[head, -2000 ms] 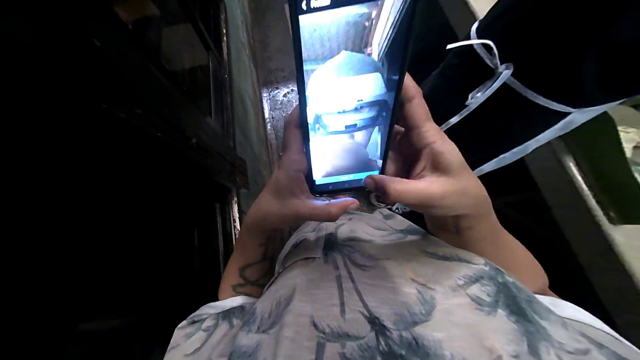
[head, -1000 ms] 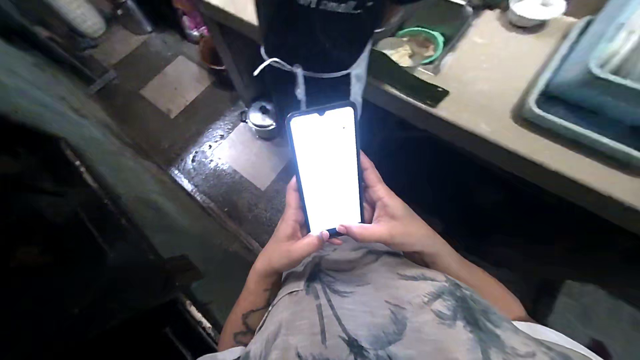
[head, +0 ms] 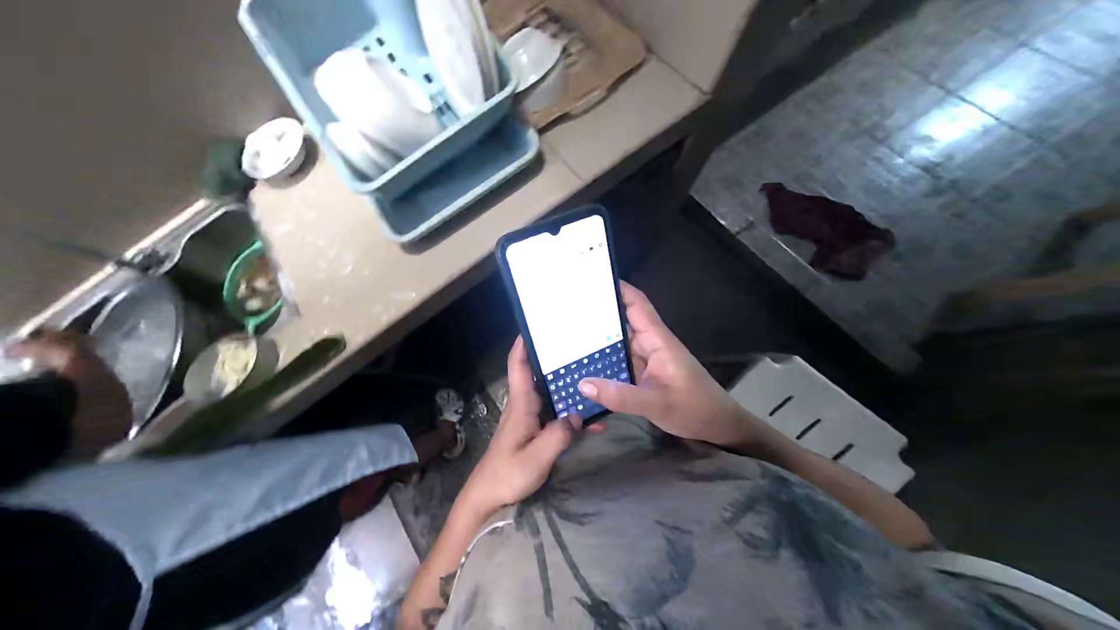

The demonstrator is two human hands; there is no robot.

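A smartphone [head: 569, 302] in a dark case stands upright in front of me, its screen lit white with a dark on-screen keyboard along the bottom. My left hand [head: 525, 437] grips its lower left edge, thumb at the keyboard's bottom corner. Around the lower right edge is my right hand [head: 669, 376], its thumb lying over the keyboard. The fingers behind the phone are mostly hidden.
A blue dish rack [head: 455, 144] with white dishes stands on the tiled counter [head: 350, 262]. At the left, a co-worker's hand [head: 79, 376] is by a metal lid [head: 140, 337] at the sink. A white plastic stool [head: 822, 424] is at my right; a dark red cloth [head: 827, 229] lies on the floor.
The view has swung to the right. The phone's screen showed a camera-like picture two seconds ago, then plain white; now a keyboard shows. Both hands have kept hold of it.
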